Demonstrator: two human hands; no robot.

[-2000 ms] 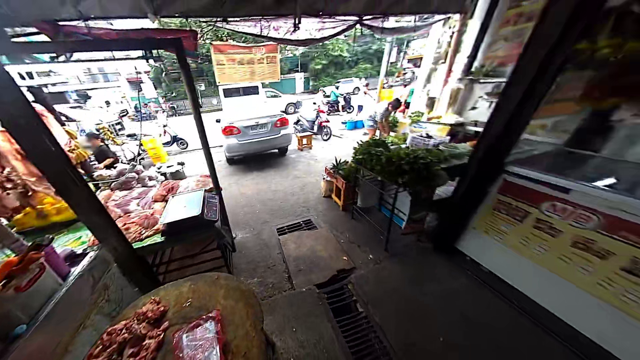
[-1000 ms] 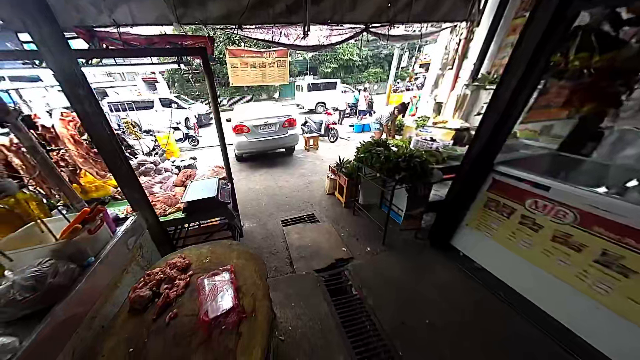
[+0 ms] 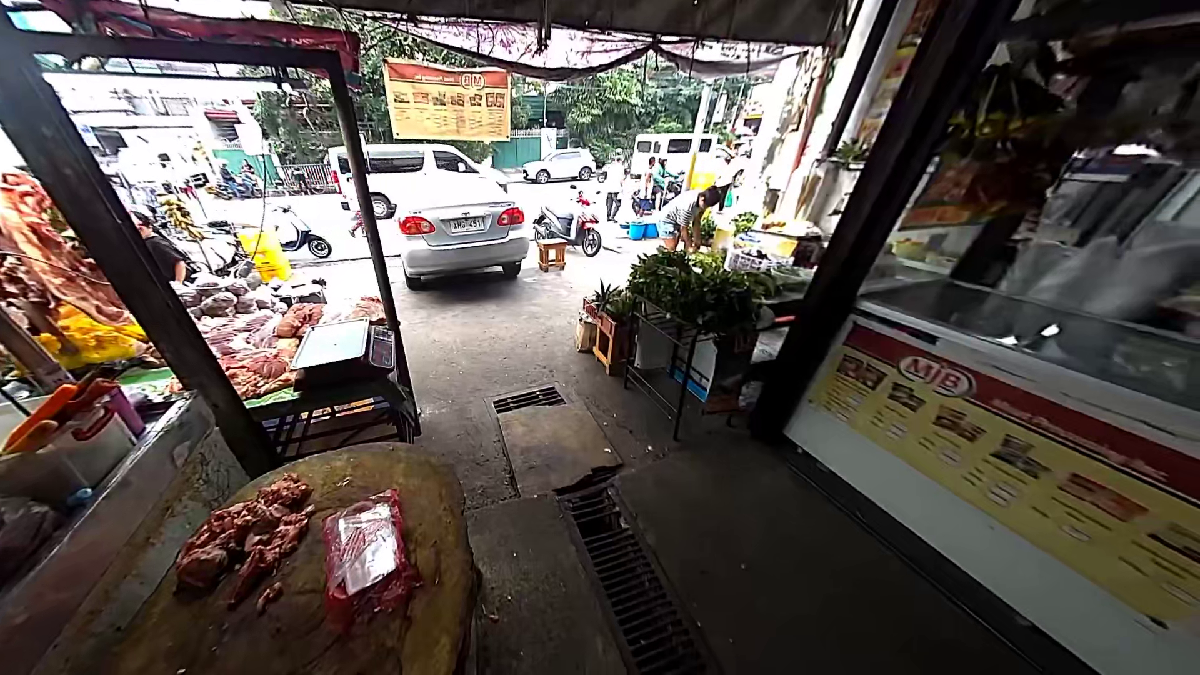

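Observation:
Neither my left hand nor my right hand shows in the head view. Nearest to me, at the lower left, is a round wooden chopping block (image 3: 431,562). A pile of chopped raw meat (image 3: 248,530) lies on its left part. Beside the pile, to its right, a cleaver-like flat, pale shiny surface shows on a red plastic bag (image 3: 370,553); what the bag holds cannot be told. Past the block stands a weighing scale with a flat metal pan (image 3: 331,344), next to a counter spread with raw meat cuts (image 3: 258,352).
A floor drain grate (image 3: 633,581) runs along the walkway right of the block. A glass-topped display counter (image 3: 994,441) stands at the right behind a dark post (image 3: 844,225). Leafy greens (image 3: 698,286) sit on a metal rack. Farther off are a silver car (image 3: 464,239) and a bending person (image 3: 689,216).
A white van now stands behind the silver car, left of where a van showed one second ago. The meat and the red bag remain on the block.

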